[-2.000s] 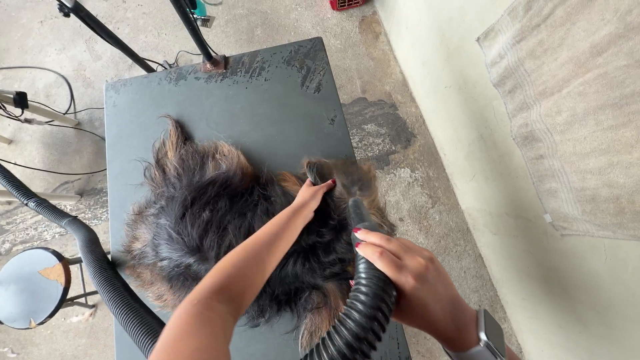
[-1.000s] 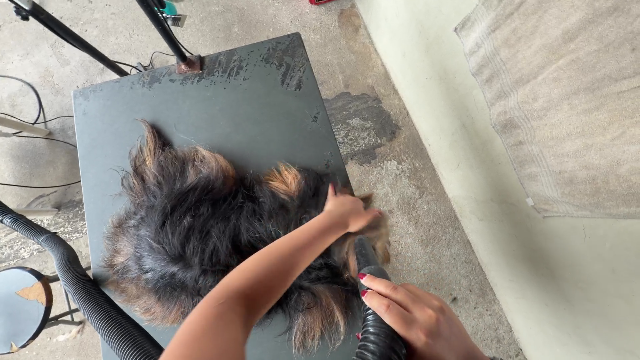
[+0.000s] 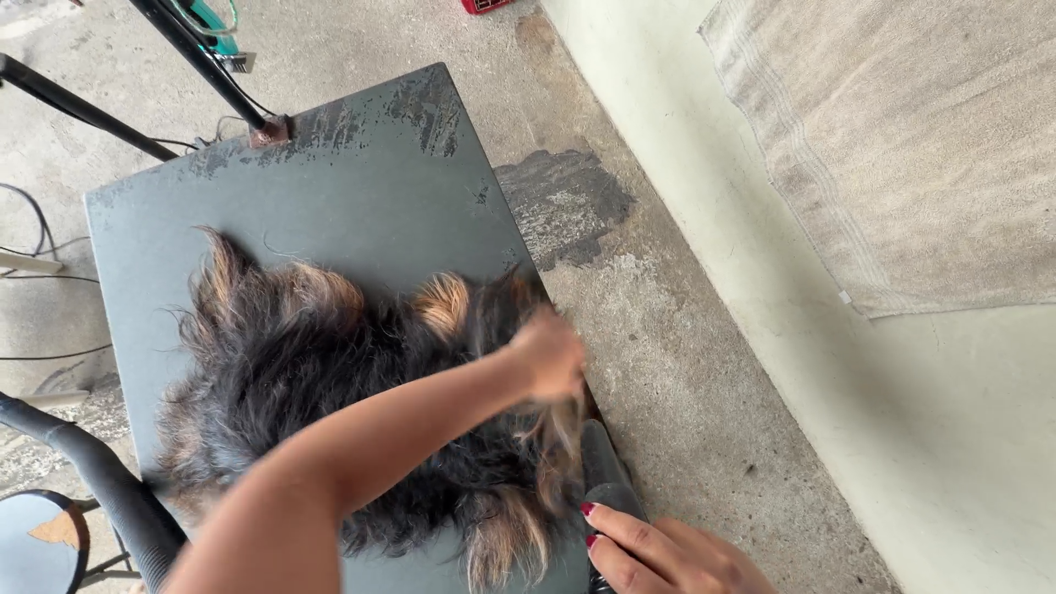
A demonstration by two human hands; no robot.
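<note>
A long-haired black and tan dog (image 3: 280, 388) lies on a grey grooming table (image 3: 363, 206). My left hand (image 3: 550, 355) is at the dog's head near the table's right edge; it is blurred, and its fingers are not clear enough to tell whether they grip the hair. Below it, my right hand (image 3: 668, 561) is closed around the dark nozzle (image 3: 606, 470) of a dryer hose, whose tip is close to the head hair. Most of the hose below my right hand is out of view.
A black ribbed hose (image 3: 107, 487) runs past the table's lower left, beside a round stool (image 3: 41, 540). A black metal arm (image 3: 202, 66) is fixed at the table's top edge. To the right, a beige towel (image 3: 916, 157) hangs on a pale wall (image 3: 742, 247). Cables lie on the floor.
My left hand has moved off the raised ear it was touching two seconds ago, toward the table's right edge. My right hand and the nozzle are lower in view.
</note>
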